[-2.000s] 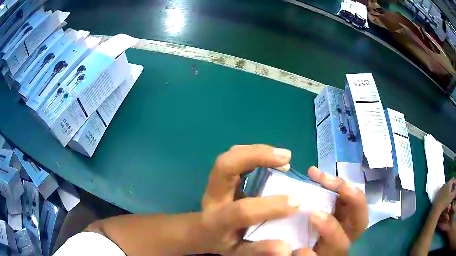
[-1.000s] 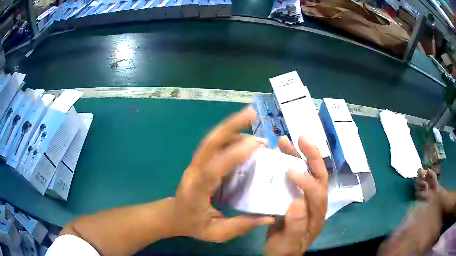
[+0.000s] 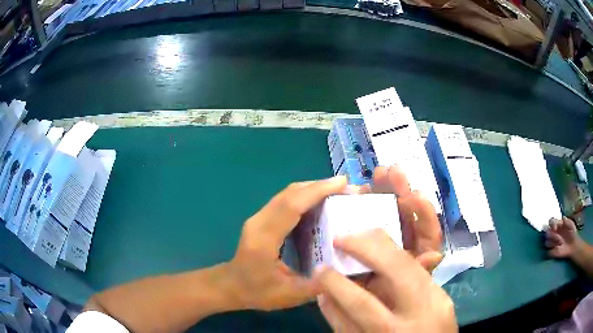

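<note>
A folding carton (image 3: 361, 227) is held with its square white end facing me. My left hand (image 3: 276, 244) grips its left side, thumb side and fingers around it. My right hand (image 3: 396, 273) is on the carton, with fingers across the lower part of the white end and others behind its right side. The end panel looks closed and flat. The carton's long body is hidden behind the end and my hands.
Erected cartons (image 3: 55, 195) lean at the left. A loose carton heap (image 3: 26, 306) is below the bench edge. Several part-open cartons (image 3: 461, 175) stand right, near a white folded piece (image 3: 533, 182) and another person's hand (image 3: 562, 237). A green conveyor (image 3: 260, 65) runs beyond.
The view has swung right and the bench shows lower tilt. The carton's end flaps, loose and blurred a second ago, now form a flat square end. My right fingers have moved across it.
</note>
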